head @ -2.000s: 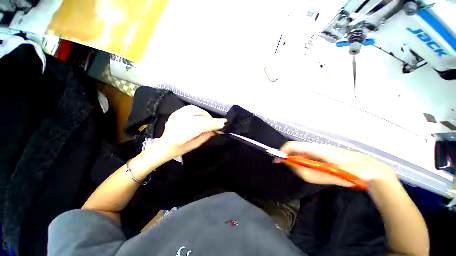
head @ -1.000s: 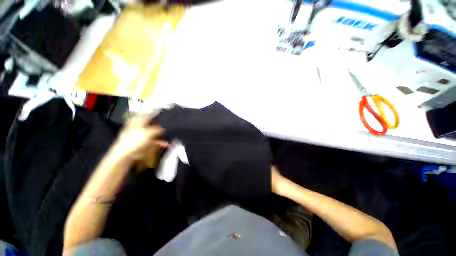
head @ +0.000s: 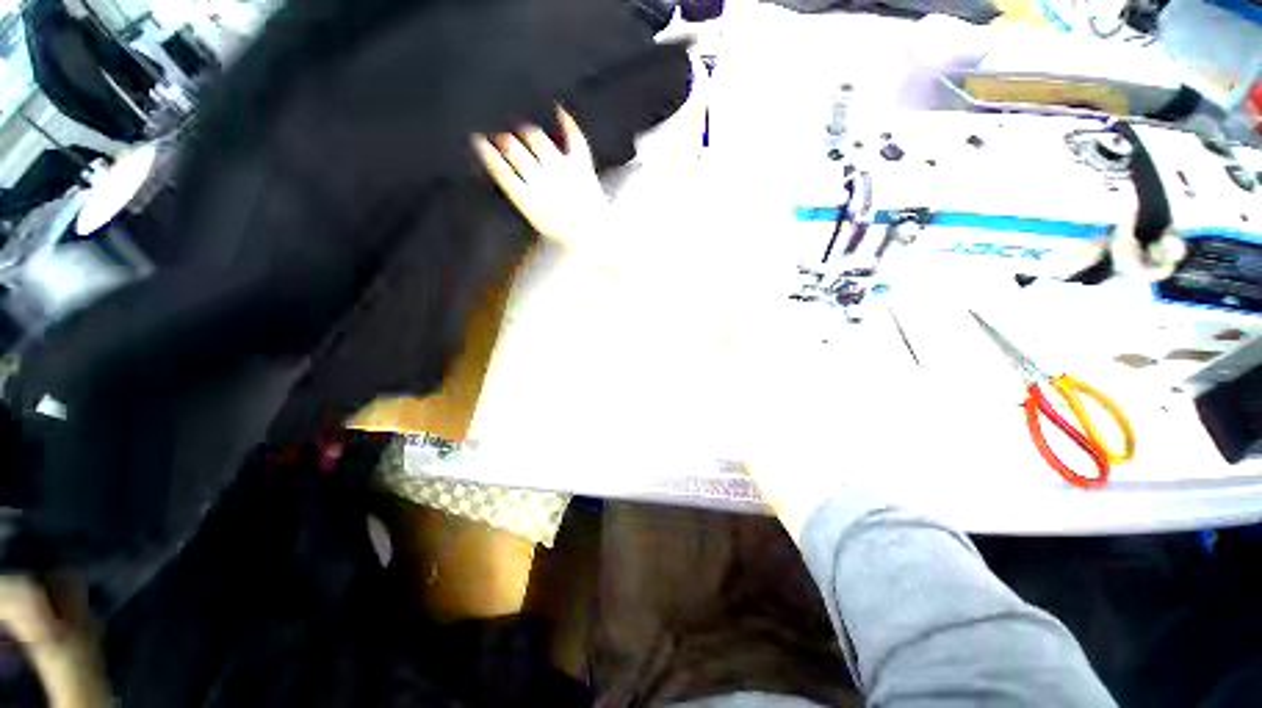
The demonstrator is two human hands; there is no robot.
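The large black garment (head: 374, 152) is spread and partly blurred across the upper left, over the table's left part and down past its edge. My right hand (head: 544, 177) lies against its right side with fingers spread; I see no clear grip. My left hand (head: 31, 616) is small, blurred and cut off at the lower left edge, beside the dark cloth; its fingers cannot be made out. Scissors with red and yellow loops (head: 1063, 401) lie on the table at the right. A thin silver tool (head: 904, 335) lies left of them.
The white sewing machine (head: 969, 242) with a blue stripe stands at the upper right. A yellowish board (head: 478, 367) shows under the garment. A black rectangular object (head: 1232, 415) is at the table's right. The table's front edge (head: 692, 487) crosses below, with more dark cloth (head: 305, 595) at lower left.
The garment has moved from my lap and the front edge up to the far left. My right hand has moved out from under it to the upper middle; my left hand has moved to the lower left corner.
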